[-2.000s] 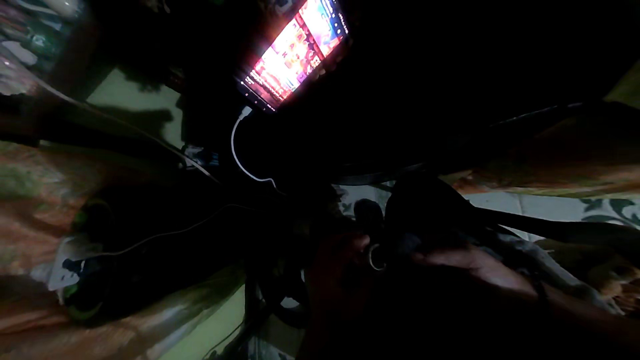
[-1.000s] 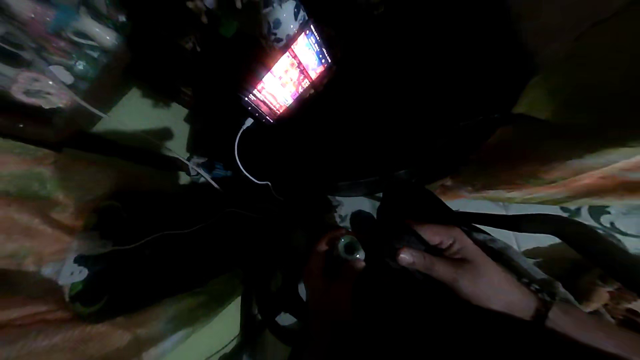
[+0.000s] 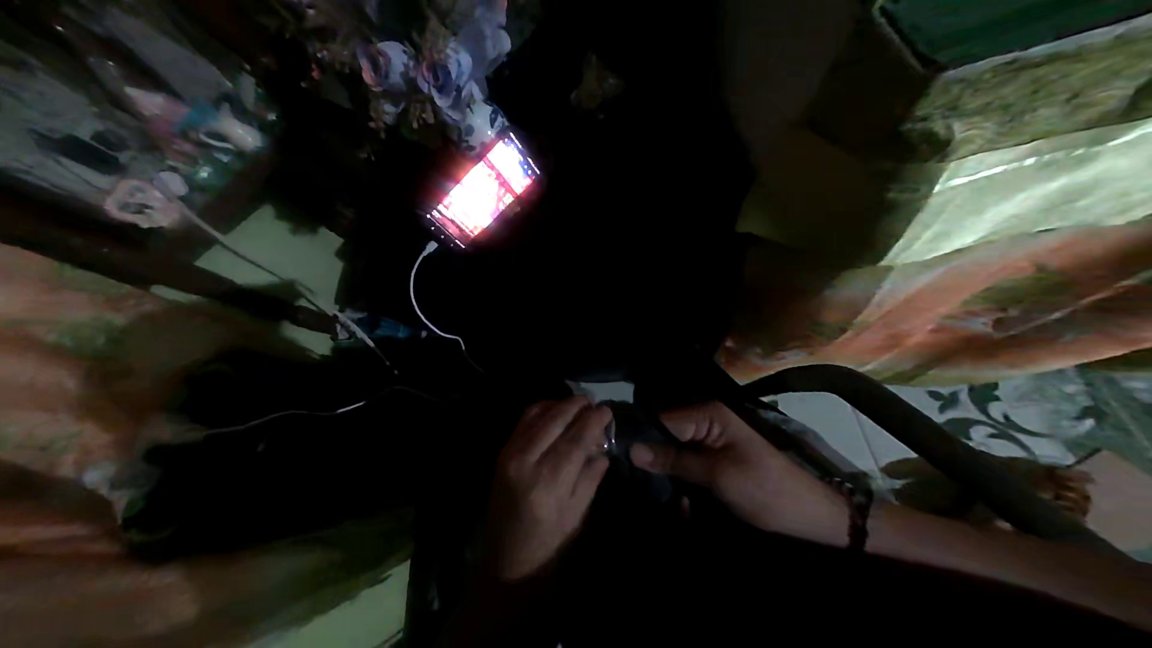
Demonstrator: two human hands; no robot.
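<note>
At the lower middle, my left hand [image 3: 553, 481] has its fingers bent against a small dark object [image 3: 634, 441], whose kind is too dim to tell. From the right my right hand [image 3: 720, 454] pinches the same object between thumb and fingers, and a dark beaded bracelet [image 3: 858, 511] circles that wrist. Something shiny shows between the fingertips of both hands. Beyond the hands a lit phone [image 3: 484, 191] lies tilted, with a white charging cable [image 3: 414, 283] plugged into its lower end. Deep shadow hides what is under the hands.
Pale purple artificial flowers [image 3: 445, 72] stand beyond the phone. A thick dark curved tube [image 3: 900, 418] runs at the right over patterned floor tiles [image 3: 990, 418]. Orange patterned cloth [image 3: 1017, 292] spreads at the right. A thin white cable [image 3: 252, 261] crosses the upper left.
My left hand, dim earlier, now shows plainly with its fingers at the dark object beside my right hand. The view has shifted, bringing more of the flowers in.
</note>
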